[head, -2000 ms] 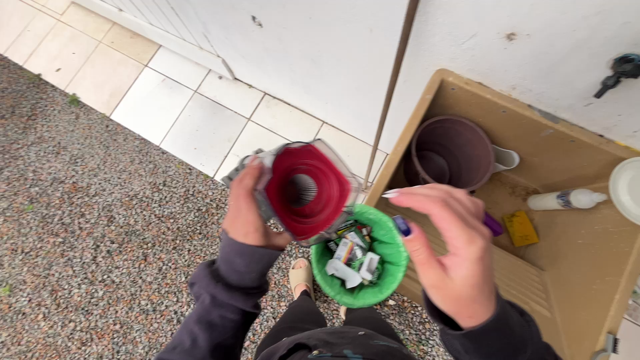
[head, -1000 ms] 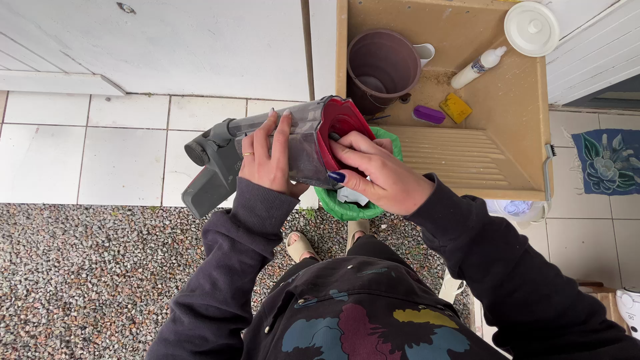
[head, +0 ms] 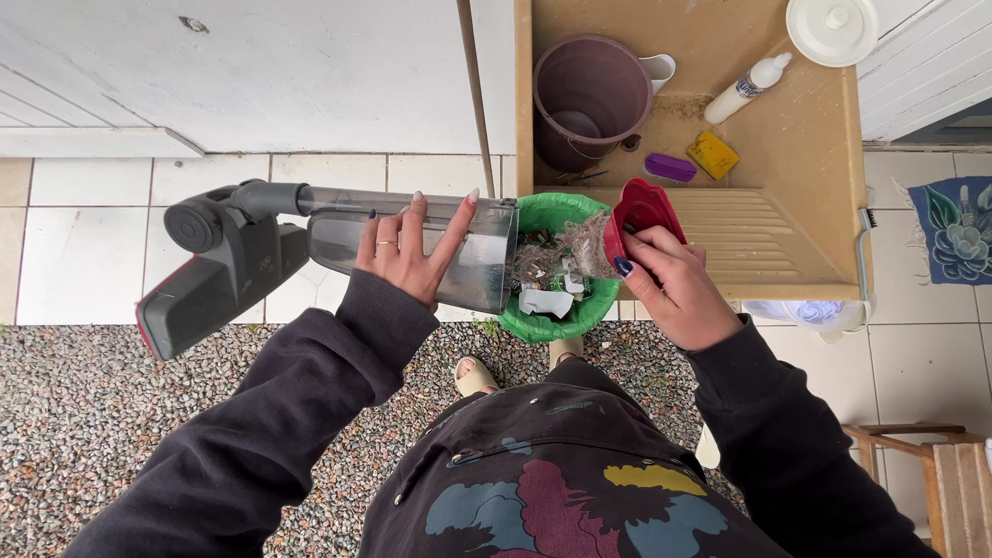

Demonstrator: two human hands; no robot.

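Observation:
My left hand (head: 411, 252) holds the clear dust container (head: 473, 263) of a grey handheld vacuum cleaner (head: 225, 260), which lies sideways with its open end to the right. In my right hand (head: 674, 287) is the red plastic filter piece (head: 647, 205), separate from the container, my fingers inside its rim. A clump of grey dust and hair (head: 589, 244) hangs at the red piece's left side, over a bin with a green liner (head: 535, 333). Paper scraps and other rubbish lie in the bin.
The tan utility sink (head: 736, 271) holds a brown bucket (head: 593, 93), a white bottle (head: 748, 89), a purple brush (head: 670, 167) and a yellow sponge (head: 713, 155). A thin pole (head: 474, 93) leans by the wall. A wooden slatted seat (head: 961, 488) stands at lower right.
My right hand has drawn the red filter piece out of the clear container and moved right with it. Dust and hair now show between the two.

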